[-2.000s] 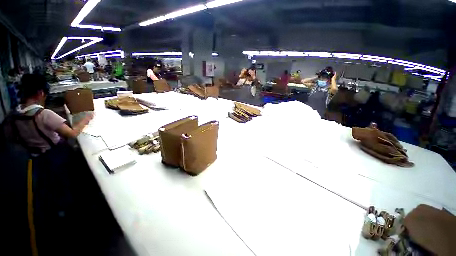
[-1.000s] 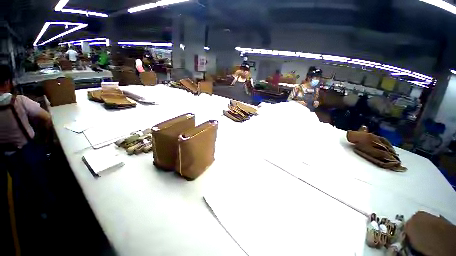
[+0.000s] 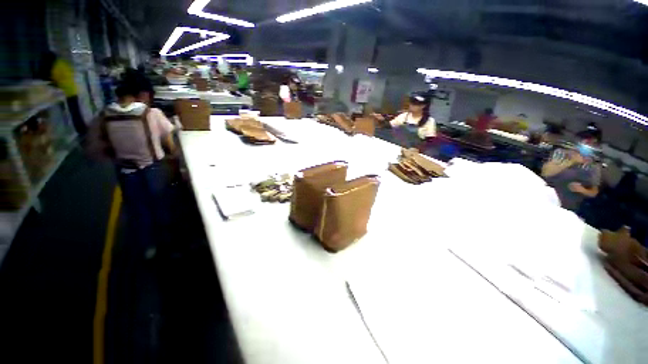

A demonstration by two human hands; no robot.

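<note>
Neither of my hands is in the picture. Two brown boxy handbags (image 3: 348,213) stand upright side by side on the white-covered table (image 3: 284,306), nearest in front of me. Left of them lies a cluster of small tan-olive rolled straps (image 3: 273,188). A small stack of white cards (image 3: 233,202) lies near the table's left edge. The picture is somewhat blurred.
Brown flat pieces lie in piles mid-table (image 3: 416,166) and further back (image 3: 250,131). A collapsed brown pile (image 3: 625,264) is cut off at the right. A person (image 3: 136,135) stands left of the table; others are beyond it. Shelves (image 3: 28,142) stand far left.
My view has turned left, so the table's things sit further right in the picture. The right-hand straps and flat brown pieces have left view. The person at left now stands with their back to me.
</note>
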